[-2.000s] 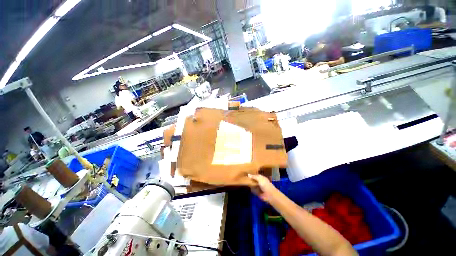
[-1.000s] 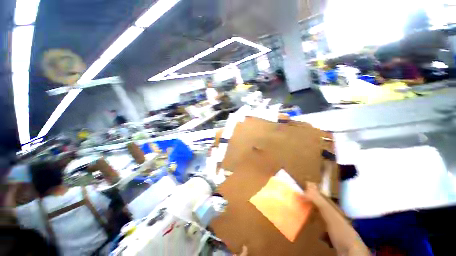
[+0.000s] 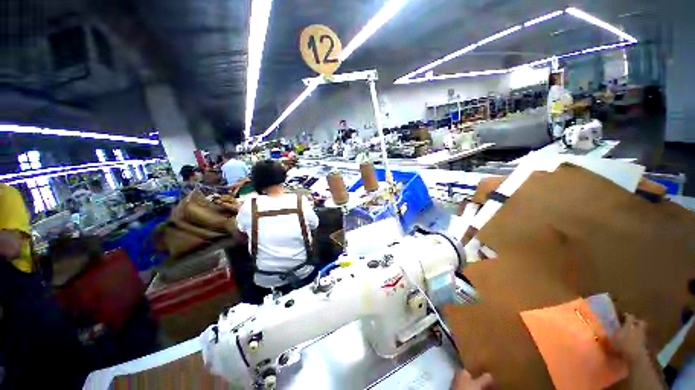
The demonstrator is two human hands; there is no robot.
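A brown bag panel is at the lower right, in front of a stack of brown panels. An orange pocket piece lies on it, with a greyish-white backing strip at its upper right. My right hand, bare and slightly blurred, grips the panel at the orange piece's right side. My left hand is mostly cut off by the bottom edge; its fingers hold the panel's lower left edge. The white sewing machine stands to the left of the panel.
Two brown thread cones and a blue bin are behind the machine. A person in a white shirt sits beyond it. A red crate is at the left. White sheets stick out from the stack.
The view has swung left to the sewing machine. The right hand has gone from the stack's edge to the panel with the orange piece. The left hand has come in at the bottom.
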